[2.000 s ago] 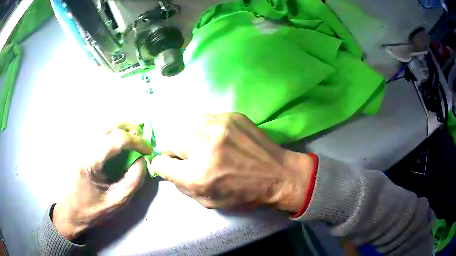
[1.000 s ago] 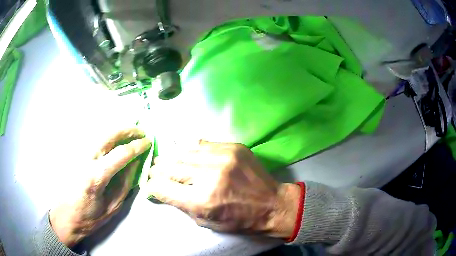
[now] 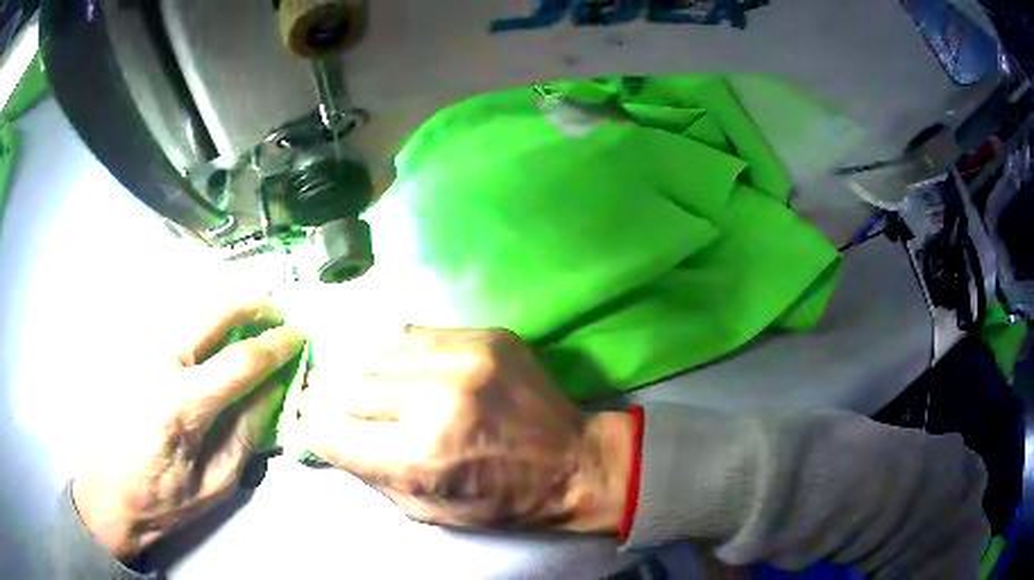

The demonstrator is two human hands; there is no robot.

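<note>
A bright green garment panel (image 3: pixel 567 227) lies in soft folds on the machine table, right of the sewing machine's needle area. The lamp glare washes out its left part. My left hand (image 3: pixel 187 425) pinches the narrow green edge (image 3: pixel 291 397) between thumb and fingers, below the needle area. My right hand (image 3: pixel 465 436) is knuckles up beside it, its fingertips on the same edge. The two hands nearly touch. The dark round knob with a grey cap (image 3: pixel 344 250) is just above them. The needle and presser foot are lost in glare.
The white machine head (image 3: pixel 442 68) with blue lettering spans the top. A tan-brown cylinder (image 3: pixel 322 25) is on its front. Green strips (image 3: pixel 6 153) lie at the far left edge. Metal parts and dark cloth are at the right, beyond the table edge (image 3: pixel 896 391).
The view has shifted, so machine and panel sit further left and lower, and the lettering shows. Both hands have moved closer to me along the green edge and still hold it.
</note>
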